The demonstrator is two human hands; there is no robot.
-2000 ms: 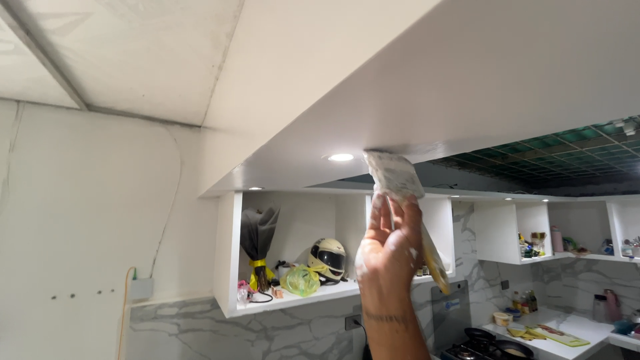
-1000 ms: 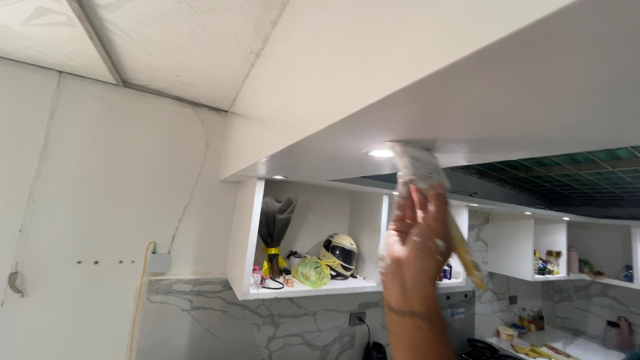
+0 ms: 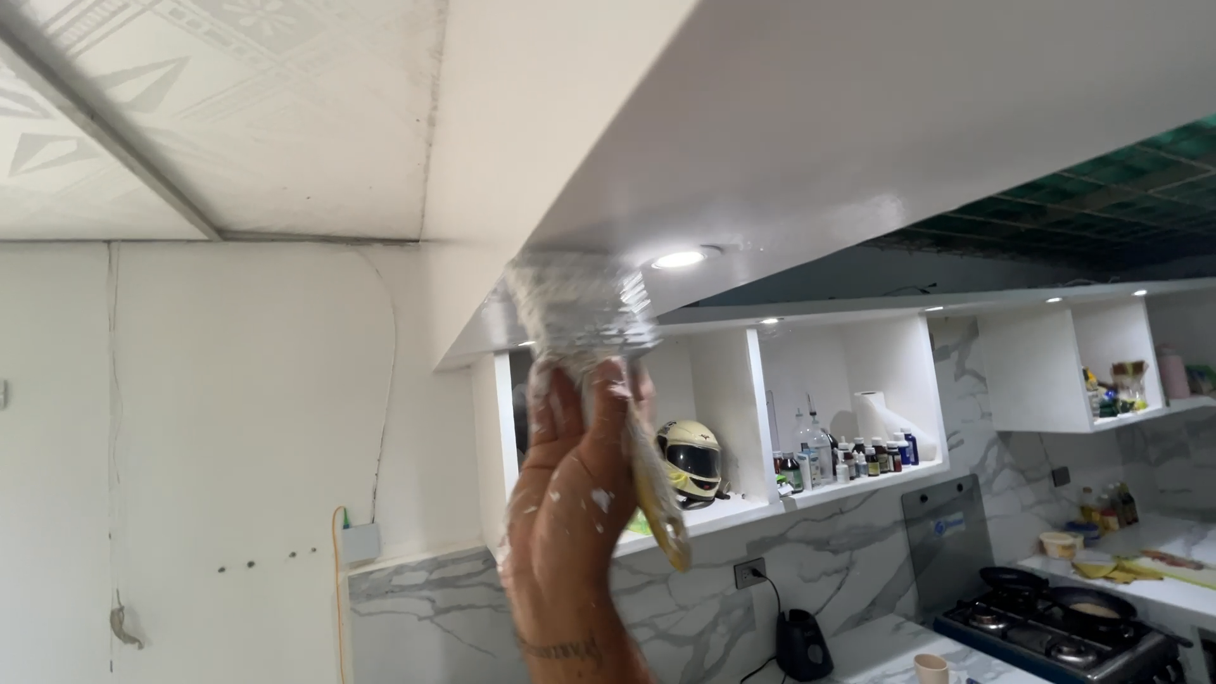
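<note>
My right hand (image 3: 575, 484), spotted with white paint, grips a wide paintbrush (image 3: 584, 304) by its lower part. The brush is blurred and coated in white, its yellow handle slanting down to the right past my palm. Its bristle end is up at the white soffit (image 3: 760, 142), near the front lower edge and left of a lit recessed light (image 3: 682, 257). Whether the bristles touch the surface is hard to tell through the blur. My left hand is out of view.
Beyond the soffit, white open shelves (image 3: 757, 408) hold a helmet (image 3: 692, 461) and several bottles (image 3: 845, 461). Lower right are a gas stove (image 3: 1064, 636) with pans, a black device (image 3: 803, 644) plugged into an outlet (image 3: 749, 573), and a cup (image 3: 931, 669). A small box (image 3: 360, 542) hangs on the left wall.
The brush in my right hand has moved from the right side of the recessed light to its left, toward the soffit's front edge. The view has shifted too.
</note>
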